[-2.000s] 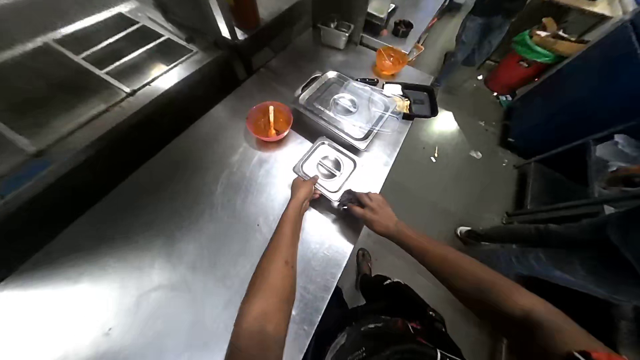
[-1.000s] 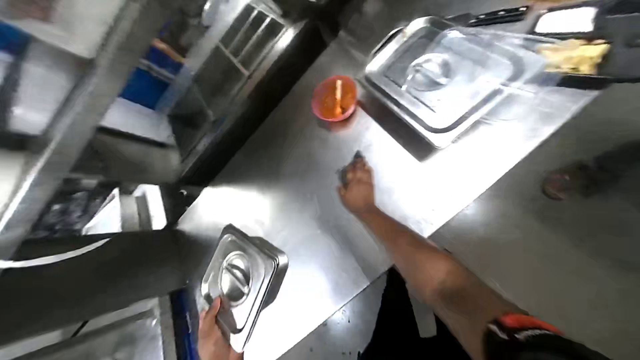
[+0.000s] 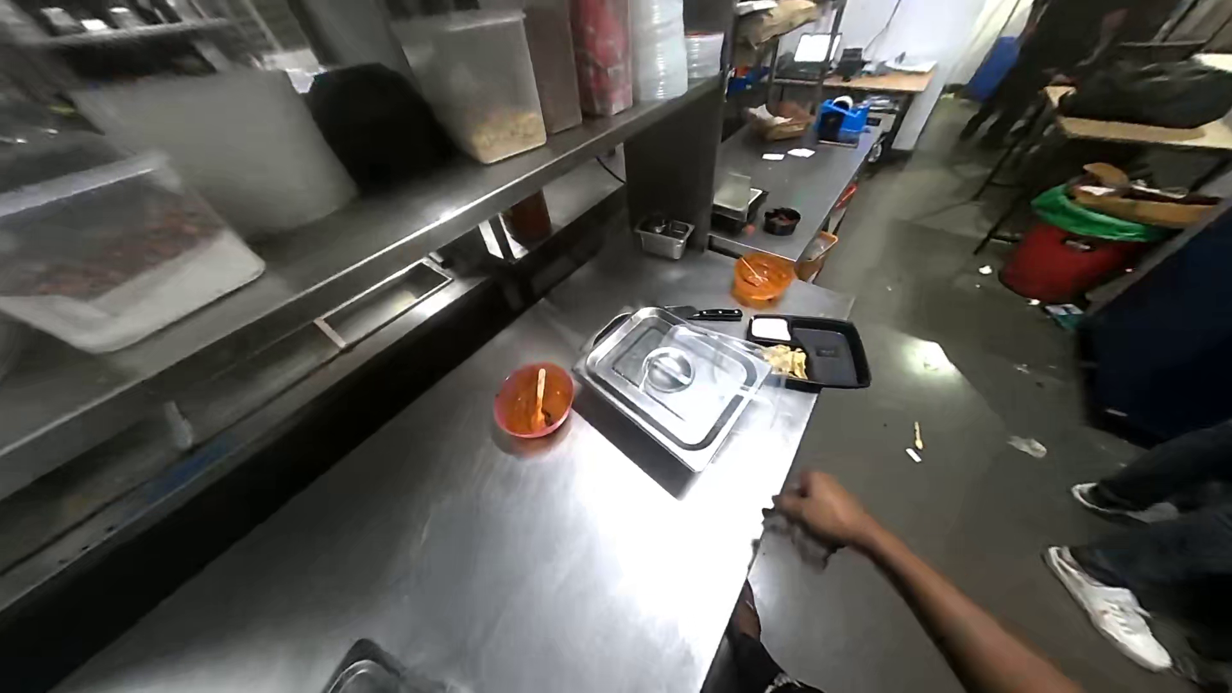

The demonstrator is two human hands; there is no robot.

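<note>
My right hand (image 3: pixel 820 508) is closed around a dark cloth (image 3: pixel 801 541) at the front edge of the steel counter (image 3: pixel 452 587). My left hand is out of the frame. At the bottom edge shows a corner of the small lidded steel pan (image 3: pixel 366 674). A large steel pan with a lid (image 3: pixel 671 371) sits beyond my right hand. Left of it stands a red bowl (image 3: pixel 515 393) of orange sauce with a spoon (image 3: pixel 540 395). A black tray (image 3: pixel 835 354) with yellow food and a black-handled knife (image 3: pixel 717 315) lie behind the large pan.
An orange bowl (image 3: pixel 767 286) and a small steel container (image 3: pixel 664 238) stand at the counter's far end. A shelf (image 3: pixel 385 226) with plastic tubs (image 3: pixel 481 87) overhangs the left side. At right are a person's legs (image 3: pixel 1136 510) and a red bin (image 3: pixel 1068 252).
My right hand with the cloth has moved from the counter's surface to its front edge. My left hand has left the view. The view has swung strongly.
</note>
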